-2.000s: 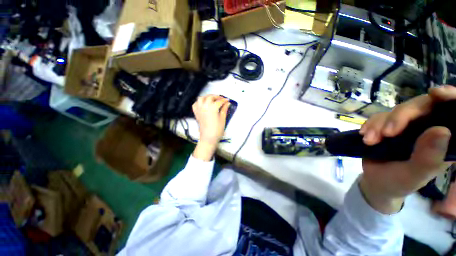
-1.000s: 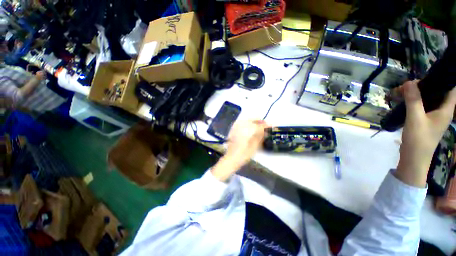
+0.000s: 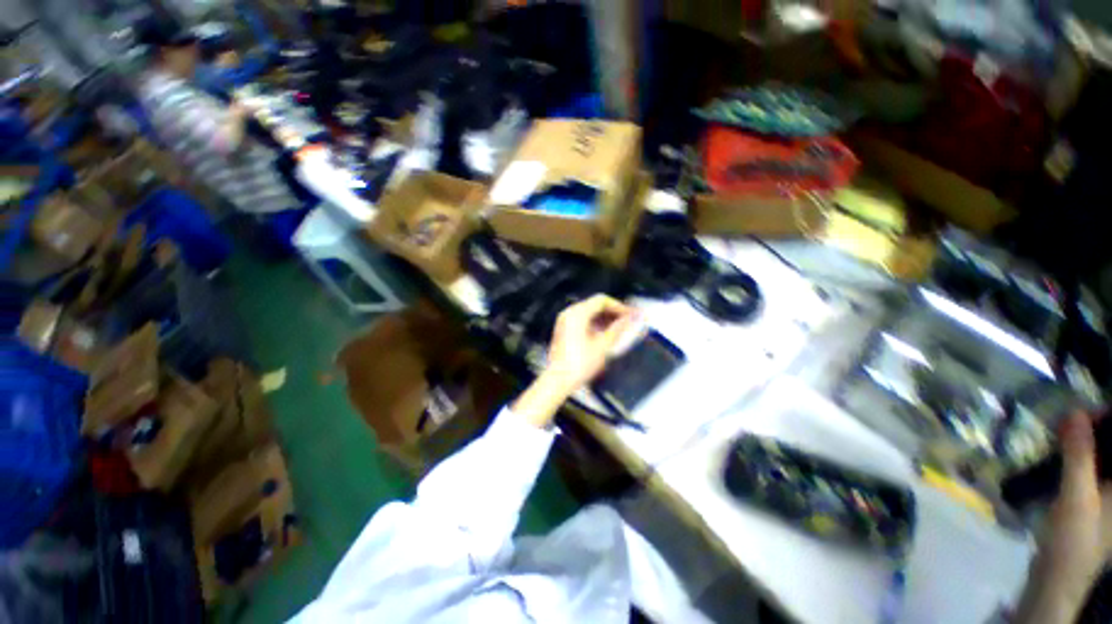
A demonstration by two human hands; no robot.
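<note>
The camouflage speaker [image 3: 819,492] lies on its side on the white bench, with its open side showing blurred inner parts. My left hand [image 3: 585,344] is over the bench's front edge beside the smartphone [image 3: 640,369]. Its thumb and forefinger meet in a pinch; whether they hold anything tiny cannot be seen. My right hand [image 3: 1073,530] is cut off by the right edge and blurred. It is around the black electric screwdriver [image 3: 1034,483], to the right of the speaker. A blue-handled hand screwdriver [image 3: 898,590] lies by the speaker's near right end.
A metal fixture [image 3: 963,366] and a yellow pen-like stick [image 3: 957,490] are beyond the speaker. Black cables [image 3: 531,290] and cardboard boxes [image 3: 563,183] crowd the bench's left part. An open floor carton [image 3: 409,384] is below. A person in stripes [image 3: 213,134] is at the far left.
The view has swung left, so the bench items sit farther right and lower. My left hand has moved off the speaker's left end to beside the smartphone. My right hand is now partly out of view.
</note>
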